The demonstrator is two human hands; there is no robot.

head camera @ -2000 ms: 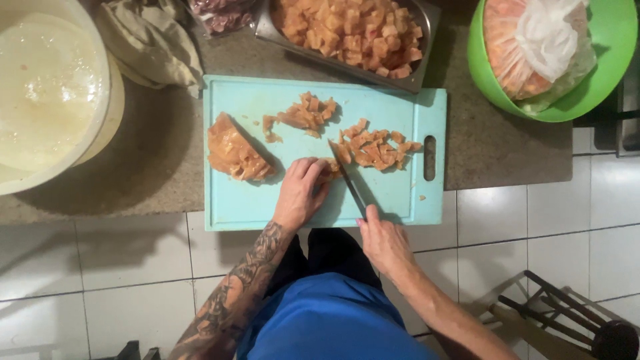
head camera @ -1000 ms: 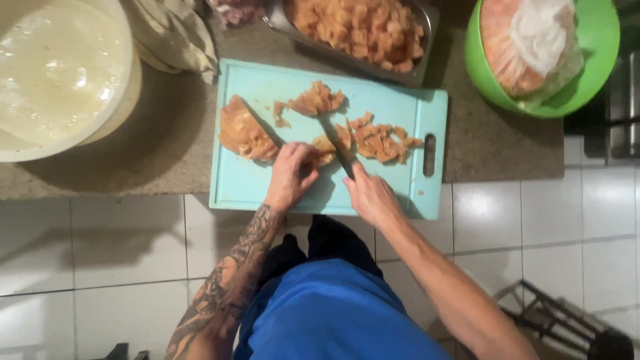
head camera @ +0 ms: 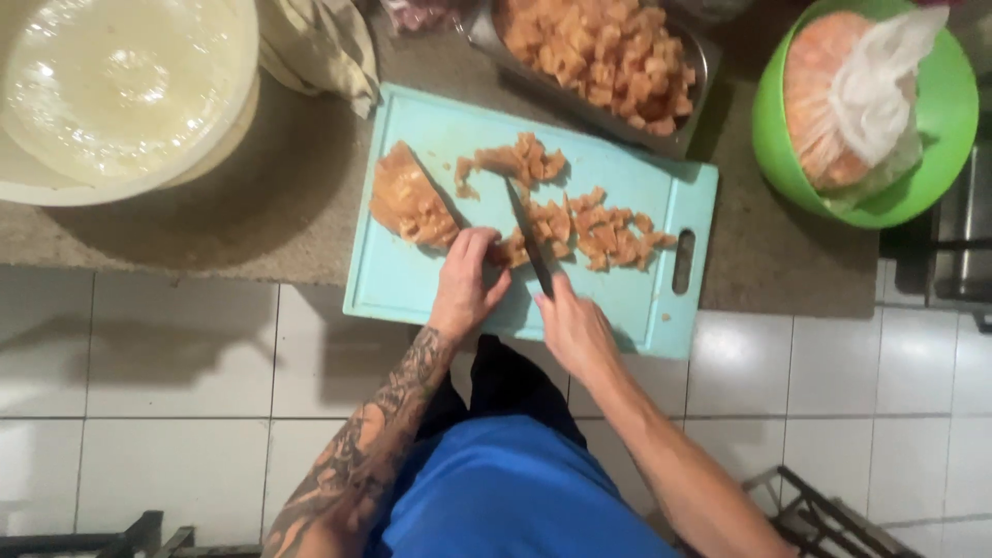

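On a light turquoise cutting board (head camera: 480,298), my right hand (head camera: 573,325) grips a kitchen knife (head camera: 530,239) whose dark blade points up and to the left. The blade lies across a strip of raw meat (head camera: 511,249), with small cut pieces (head camera: 616,236) to its right. My left hand (head camera: 469,283) is at the strip's left end, fingers bent; whether they pinch it is hard to tell. A larger piece of raw meat (head camera: 411,201) rests just above and left of that hand. More scraps of meat (head camera: 523,159) lie near the board's upper middle.
A metal tray (head camera: 701,74) of diced meat stands behind the board. At the left is a large white tub (head camera: 252,70) of pale liquid, beside a crumpled cloth (head camera: 329,50). A green bowl (head camera: 949,132) at the right holds a filled plastic bag (head camera: 833,101). The stone counter's (head camera: 194,252) front edge runs below.
Over the last second the board has turned a little, its right end now lower. The knife stays at the meat strip, and both hands remain close to it.
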